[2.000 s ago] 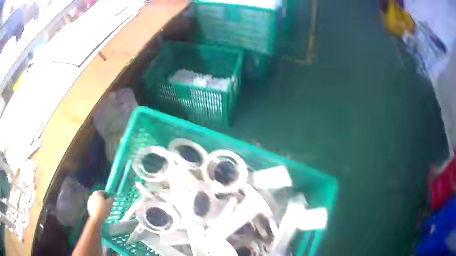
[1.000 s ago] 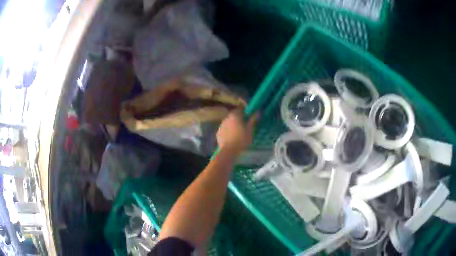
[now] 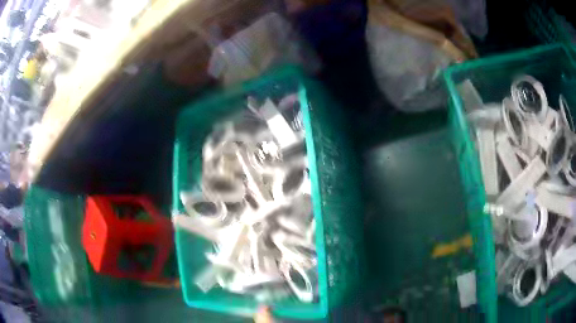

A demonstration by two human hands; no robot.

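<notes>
A green crate [image 3: 321, 208] stands in the middle, filled with a jumble of white base-and-arm assemblies [image 3: 252, 214]. Another green crate [image 3: 470, 151] at the right holds similar assemblies, with round bases [image 3: 529, 94] and flat white arms showing; the picture's edge cuts it off. A blurred bit of a hand, seemingly my left hand [image 3: 263, 313], shows at the near rim of the middle crate, cut off by the bottom edge; its grip cannot be told. My right hand is not in view.
A red stool [image 3: 104, 236] lies left of the middle crate, with another green crate [image 3: 38, 246] beyond it. The curved bench edge [image 3: 82, 94] runs along the upper left. Clear plastic bags [image 3: 404, 69] lie under the bench. A small white piece [image 3: 467, 289] is on the floor.
The view has swung left, bringing the middle crate and red stool into sight. The crate my left hand held is now at the right, with no hand visible on it.
</notes>
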